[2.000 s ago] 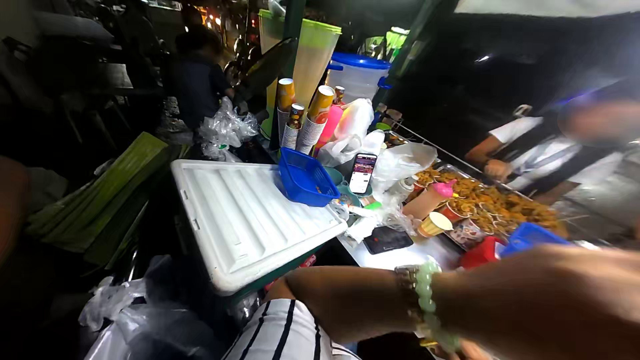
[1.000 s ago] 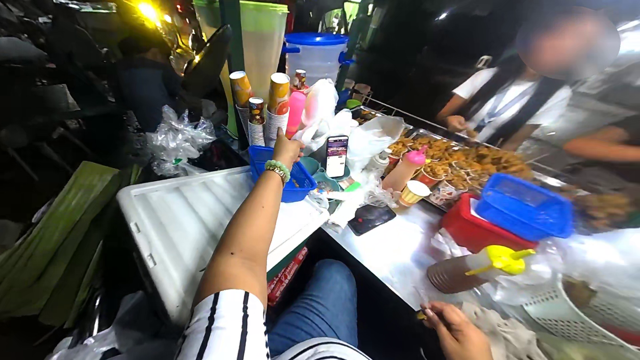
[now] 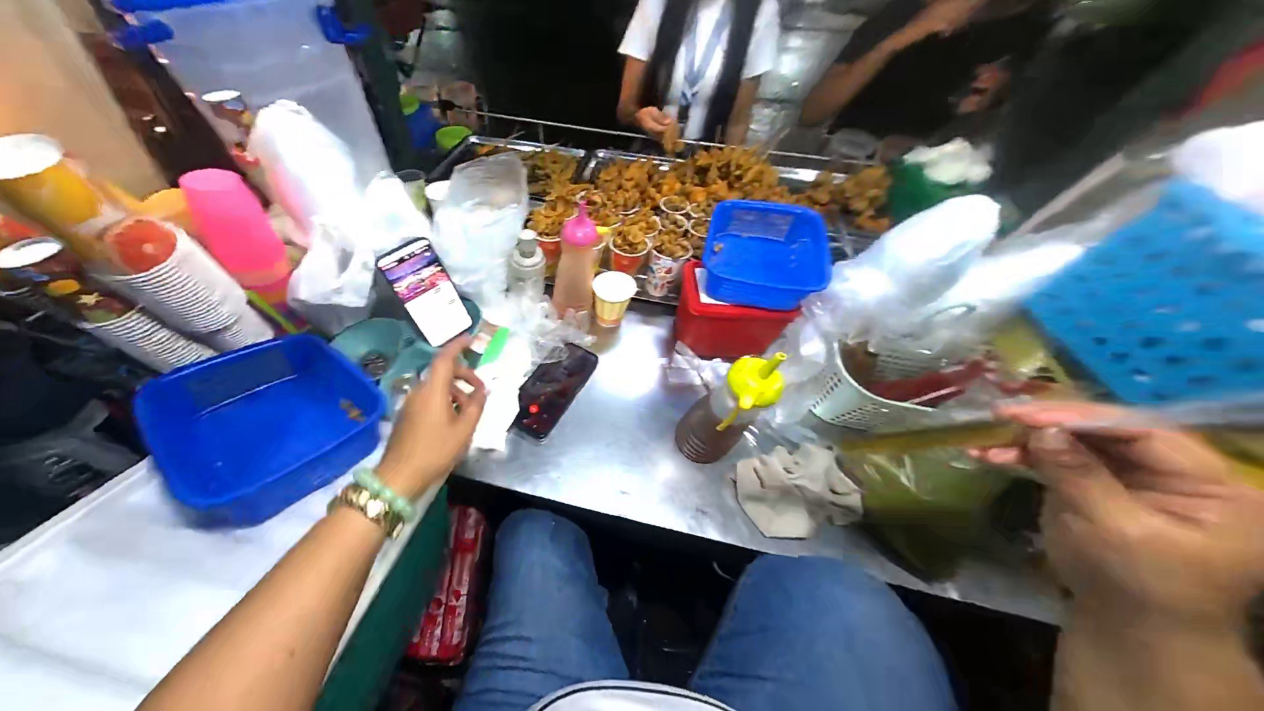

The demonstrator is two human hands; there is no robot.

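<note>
My left hand [image 3: 434, 415], a green bead bracelet at its wrist, is just below the lit smartphone [image 3: 425, 291], fingers bent; I cannot tell whether they touch anything. My right hand [image 3: 1136, 494], blurred, pinches a thin yellowish strip [image 3: 928, 437] that looks like a stick or a banknote. Beside my left hand are an empty blue plastic tub [image 3: 257, 425] and a dark smartphone [image 3: 556, 390] lying flat. Between the hands stand a squeeze bottle with a yellow cap [image 3: 731, 410], a pink-capped squeeze bottle [image 3: 578, 262] and a paper cup [image 3: 612, 298]. A crumpled cloth [image 3: 795, 489] lies nearer my right hand.
Fried food [image 3: 691, 178] fills trays and cups at the back, with people beyond. A blue basin [image 3: 768, 255] sits on a red container [image 3: 731, 331]. White basket [image 3: 869, 395] and plastic bags are at right; stacked paper cups [image 3: 188, 286] and a white lid [image 3: 89, 592] at left.
My left hand has moved from the cup stacks and blue tub to below the lit phone. My right hand has moved away to the right. The view has turned right and come closer.
</note>
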